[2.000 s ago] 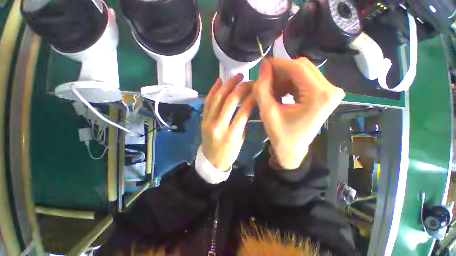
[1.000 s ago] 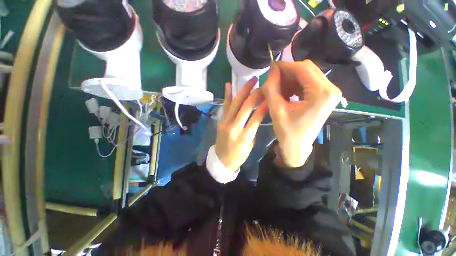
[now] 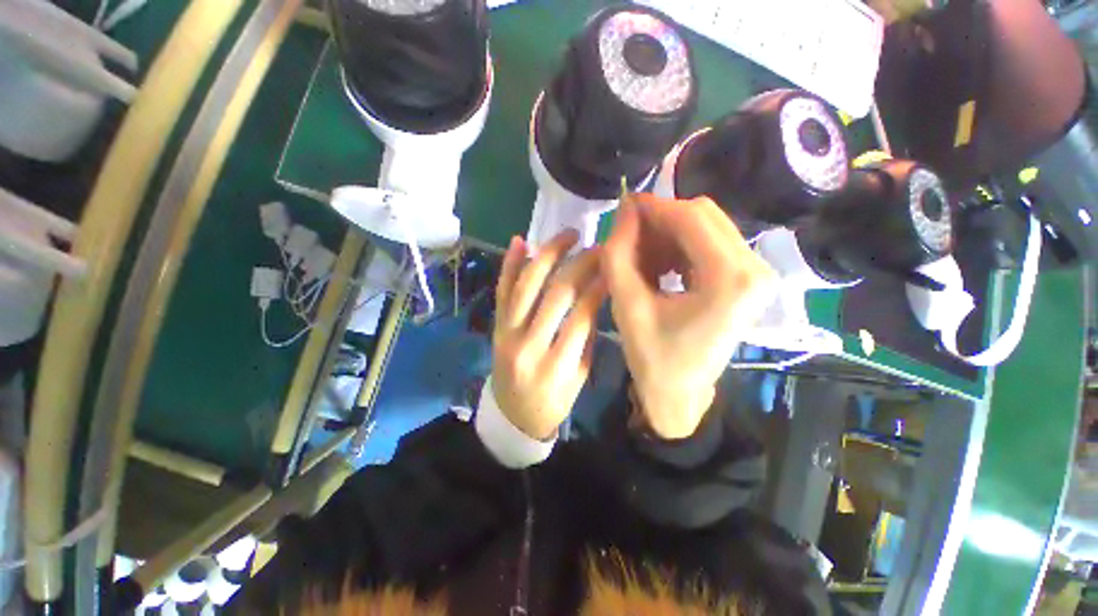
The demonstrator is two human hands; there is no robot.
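Note:
Several black-and-white security cameras stand upright in a row. My left hand (image 3: 542,343) is at the white neck of the second camera (image 3: 614,102) from the left, fingers spread; its fingertips are partly hidden, so whether it grips is unclear. My right hand (image 3: 686,295) is closed in a pinch beside them, with a thin pale sliver (image 3: 624,187) standing out of its fingertips in front of the black head. It may be a pointed tool. A small white piece (image 3: 671,280) shows in the gap of the right hand.
Other cameras stand left (image 3: 415,72) and right (image 3: 759,157) of the hands. A black printer (image 3: 987,72) with a white label strip (image 3: 1021,301) is at right, a white keyboard (image 3: 783,42) behind. Curved yellow rails (image 3: 114,265) and white connectors (image 3: 267,283) are at left.
The view has turned. Both hands have moved from one camera to the one left of it; the former camera's white base now shows to their right. The right hand keeps its pinch.

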